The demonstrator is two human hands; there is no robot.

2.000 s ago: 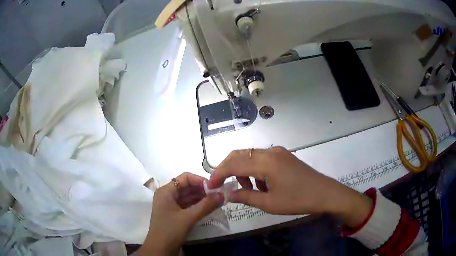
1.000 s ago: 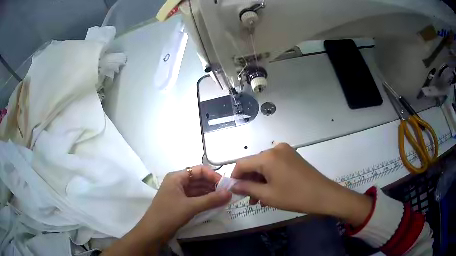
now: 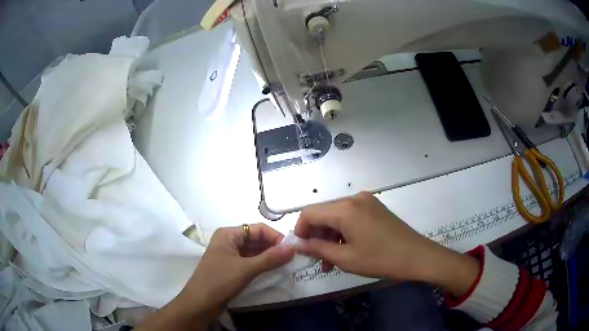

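Note:
A small folded white fabric piece (image 3: 292, 242) is pinched between my two hands, in front of the sewing machine bed. My left hand (image 3: 242, 258) holds its left side between thumb and fingers. My right hand (image 3: 345, 236) holds its right side the same way. The fingertips hide part of the piece. The presser foot and needle (image 3: 303, 132) are above the dark needle plate (image 3: 278, 147), apart from my hands. Nothing white lies under the foot.
White fabric pieces (image 3: 97, 174) are heaped at the left. A smartphone (image 3: 453, 96) lies on the machine bed. Scissors with orange-yellow handles (image 3: 537, 184) lie at the right. Ruler markings (image 3: 471, 226) run along the front edge. A dark basket (image 3: 542, 258) is below right.
Both hands stay close together in front of the bed. They have moved slightly right since the oldest frame, and the fingers have shifted on the small piece.

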